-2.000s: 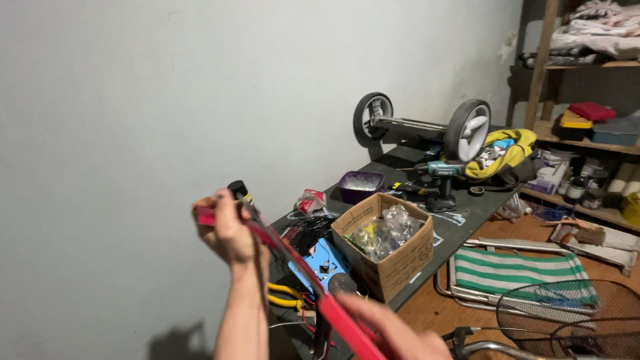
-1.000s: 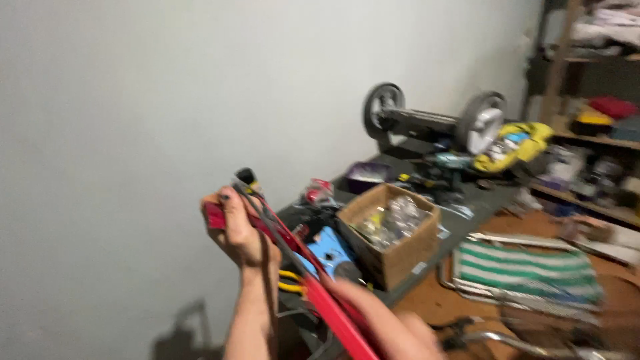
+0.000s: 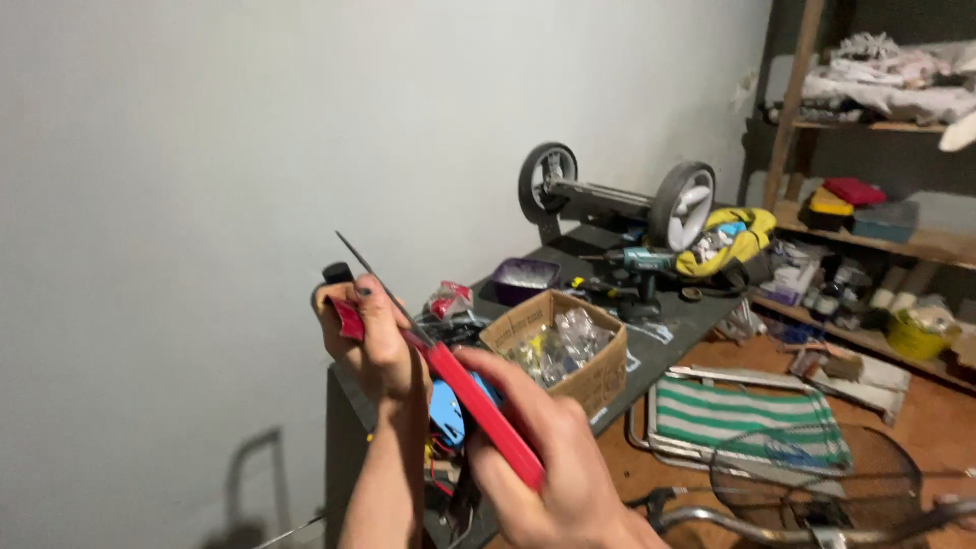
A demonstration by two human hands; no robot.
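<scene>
My left hand (image 3: 377,343) is closed around a curved red piece (image 3: 348,318), with a black cylindrical end (image 3: 338,272) showing above the fingers. My right hand (image 3: 560,457) grips the flat red handle (image 3: 484,415) of a tool. Its thin, dark, pointed blade (image 3: 385,288) slants up and left, passing by my left thumb; whether it touches the red piece cannot be told. The exact kind of tool is unclear.
Behind my hands, a dark table (image 3: 659,335) holds an open cardboard box (image 3: 587,377) of plastic bags, a purple tub (image 3: 526,280), a cordless drill (image 3: 644,263) and a two-wheeled axle (image 3: 610,200). Right: a striped folding chair (image 3: 747,415), wire basket (image 3: 816,473) and handlebar (image 3: 732,522).
The thin dark blade now points up past my left thumb, at a wider angle from the piece in my left hand. Both hands have kept their holds.
</scene>
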